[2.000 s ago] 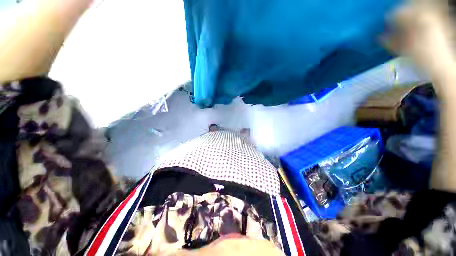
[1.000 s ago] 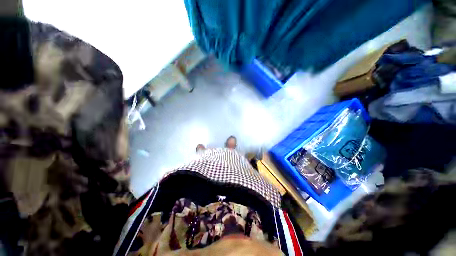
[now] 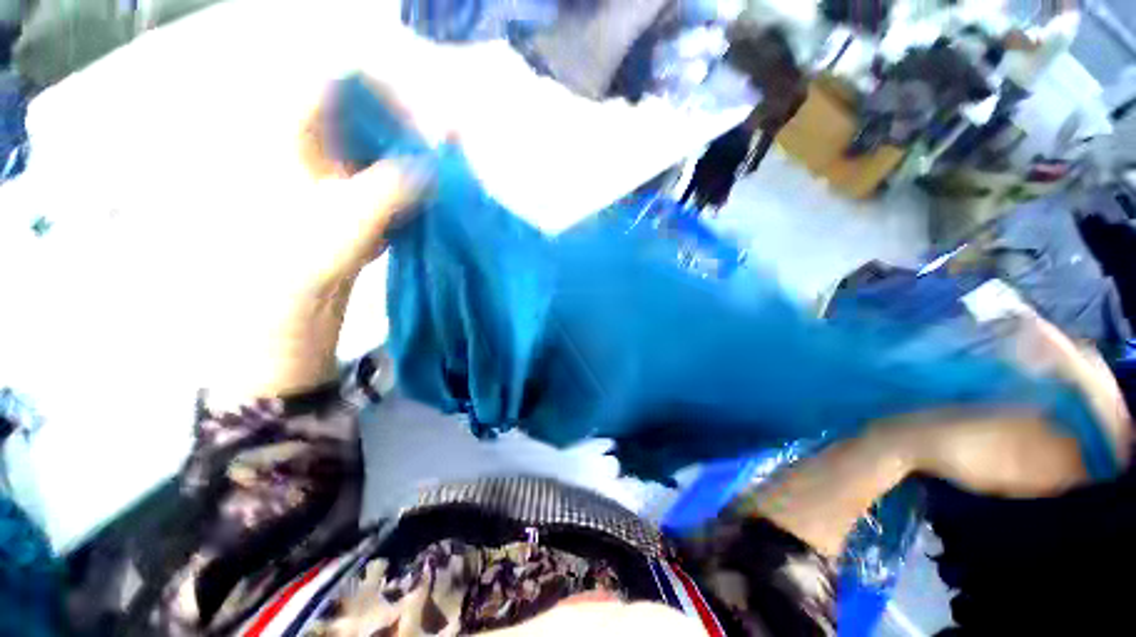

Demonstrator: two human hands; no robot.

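A teal garment (image 3: 648, 336) is stretched sideways in front of me, between my two hands. My left hand (image 3: 374, 162) grips its gathered left end above the white table (image 3: 162, 311). My right hand (image 3: 1040, 423) holds the other end at the far right, with cloth around the fingers. Both hands are blurred. The garment's lower edge hangs over the table's near right side and the floor, in loose folds.
Blue crates show partly behind the garment and below it (image 3: 710, 495), with shiny bags. A brown carton (image 3: 837, 134) and heaps of dark garments stand at the upper right. More garments lie beyond the table. Dark cloth lies at the lower right.
The view has tilted up to show more table and room. Both hands are now in view on the garment, which has gone from hanging at the top to being stretched across the middle.
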